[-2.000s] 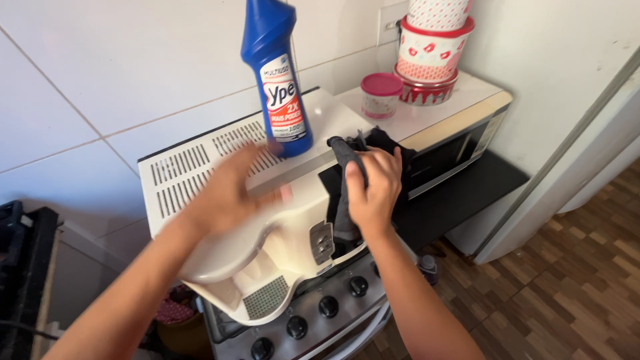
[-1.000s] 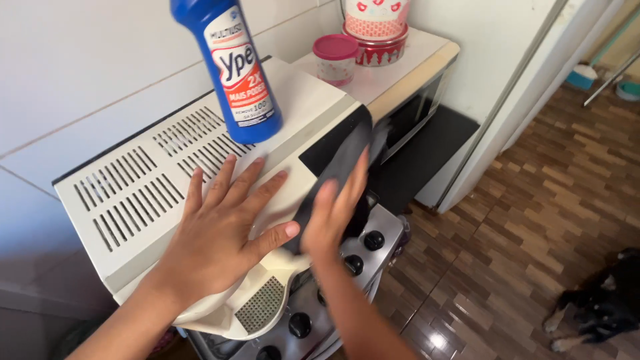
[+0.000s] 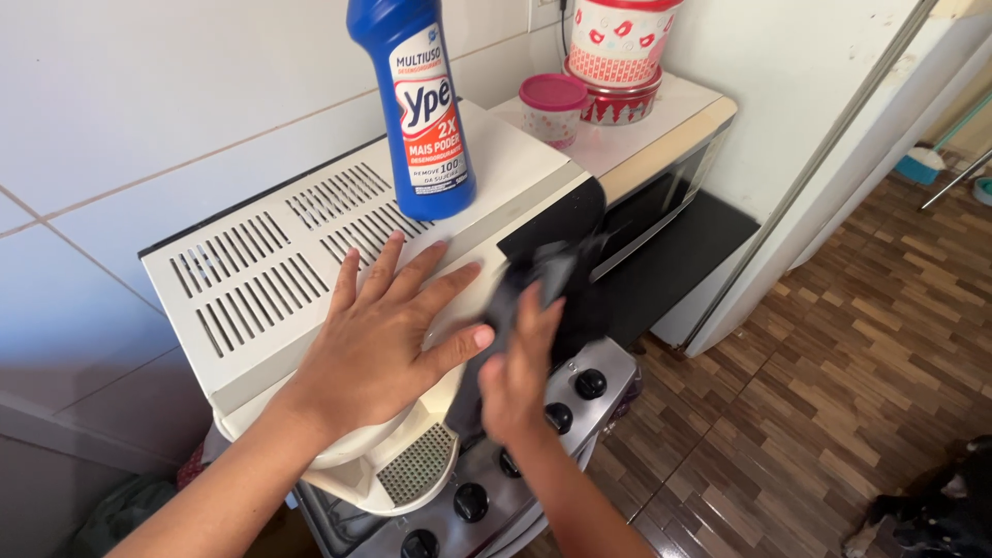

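Note:
A cream-coloured water dispenser (image 3: 504, 182) with a slotted top panel and a perforated drip tray (image 3: 418, 465) lies over a stove. My left hand (image 3: 372, 349) rests on it palm down, fingers spread, holding nothing. In my right hand (image 3: 519, 372) is a dark cloth (image 3: 484, 364), blurred, against the dispenser's front beside its black panel (image 3: 558, 221). A blue plastic bottle of Ypê multipurpose cleaner (image 3: 430, 116) stands on the slotted top, just beyond my left fingertips.
The stove's knobs (image 3: 470, 502) show below the dispenser. To the right is a microwave (image 3: 659, 201) bearing a pink-lidded tub (image 3: 552, 108) and stacked red-and-white containers (image 3: 620, 46). A white refrigerator (image 3: 775, 155) stands farther right. On the wooden-patterned floor lies a black dog (image 3: 942, 504).
My left hand, blurred above the dispenser two seconds ago, now lies flat on it. My right hand still holds the cloth and has moved along the front, lower toward the drip tray.

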